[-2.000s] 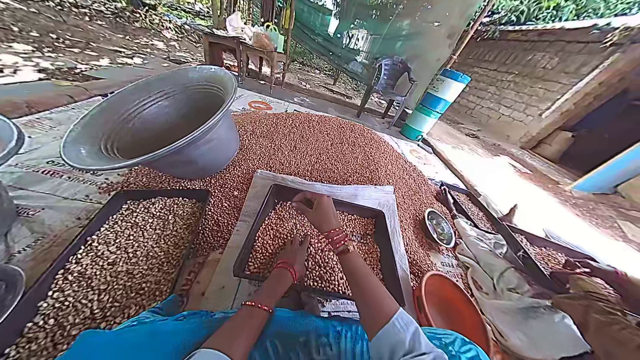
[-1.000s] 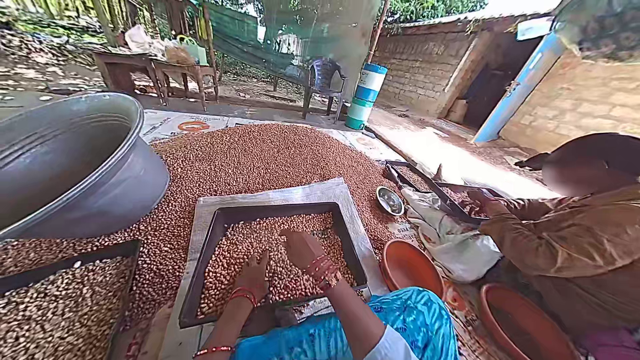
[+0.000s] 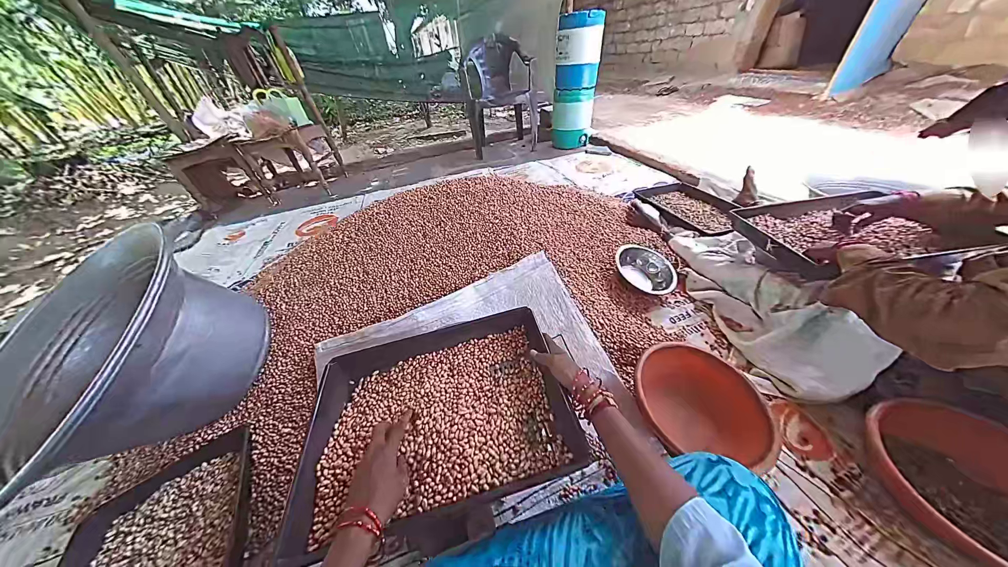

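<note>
A dark rectangular tray [image 3: 339, 394] full of reddish-brown nuts or seeds [image 3: 465, 417] lies before me, slightly turned, on a pale woven sack [image 3: 543, 291]. My left hand [image 3: 383, 465] rests on the nuts in the tray's left half, fingers apart. At the upper right side of the tray, my right hand [image 3: 557, 364] touches the rim and the nuts beside it; whether its fingers grip the rim is unclear. Red bangles circle both wrists. Behind the tray spreads a large heap of the same nuts [image 3: 441, 236].
A big metal basin [image 3: 205, 339] stands left, above another tray [image 3: 240, 504] of paler nuts. To the right are a steel bowl [image 3: 646, 269], an orange basin [image 3: 705, 402], a second orange basin [image 3: 937, 425] and a cloth sack [image 3: 811, 346]. A person's hand [image 3: 874, 213] is over a tray [image 3: 780, 248] there.
My right hand has moved from over the middle of the nuts to the tray's right side. My left hand stays over the nuts. The view has shifted.
</note>
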